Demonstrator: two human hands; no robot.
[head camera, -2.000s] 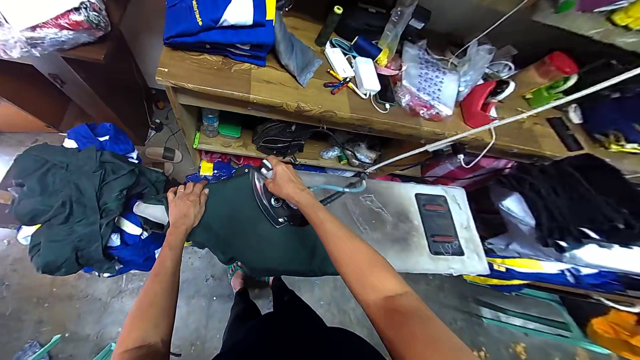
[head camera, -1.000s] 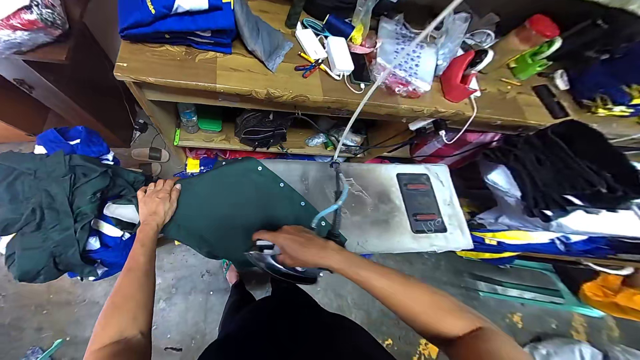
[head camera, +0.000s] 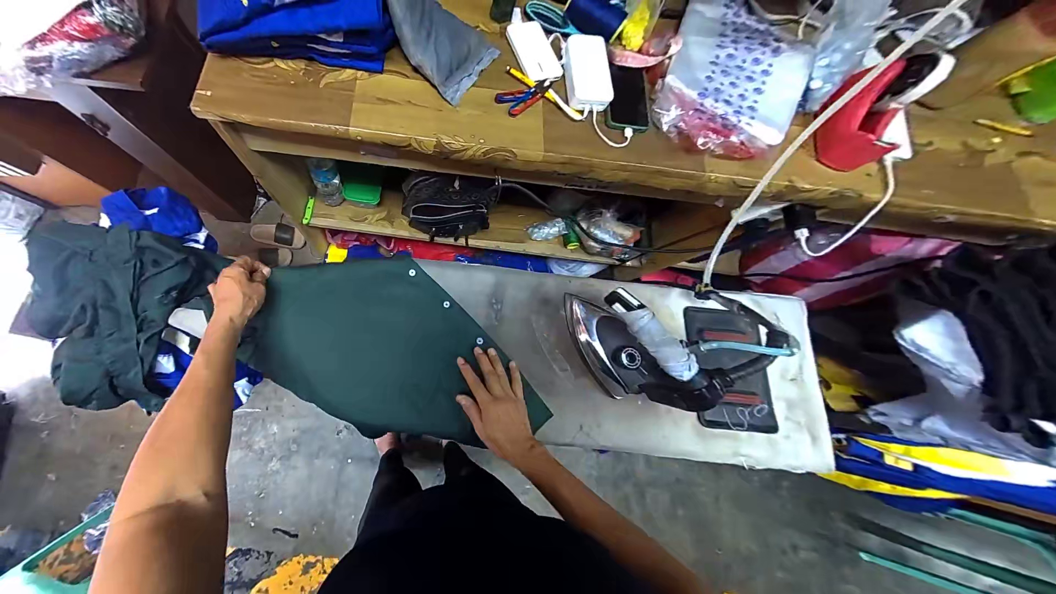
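Observation:
A dark green buttoned garment (head camera: 355, 346) lies spread over the left part of a pale cloth-covered ironing board (head camera: 577, 425). My left hand (head camera: 239, 289) grips the fabric at the board's left end, fingers closed. My right hand (head camera: 497, 400) rests flat on the garment near its buttoned edge, fingers a little apart, holding nothing. To the right of it an electric iron (head camera: 631, 351) with a wrapped handle sits on the board, partly over a dark iron rest pad (head camera: 747, 412). The rest of the green cloth hangs off the board's left end.
Behind the board stands a wooden table (head camera: 462, 136) with chargers, a phone (head camera: 629, 99) and plastic bags on top. The iron's cord (head camera: 771, 173) runs upward at the right. Folded blue clothes (head camera: 293, 33) lie at the back left, black garments (head camera: 990, 330) at the right.
My right hand has let go of the iron, which now sits on the board to the right, and lies flat on the green cloth. My left hand remains at the board's left end.

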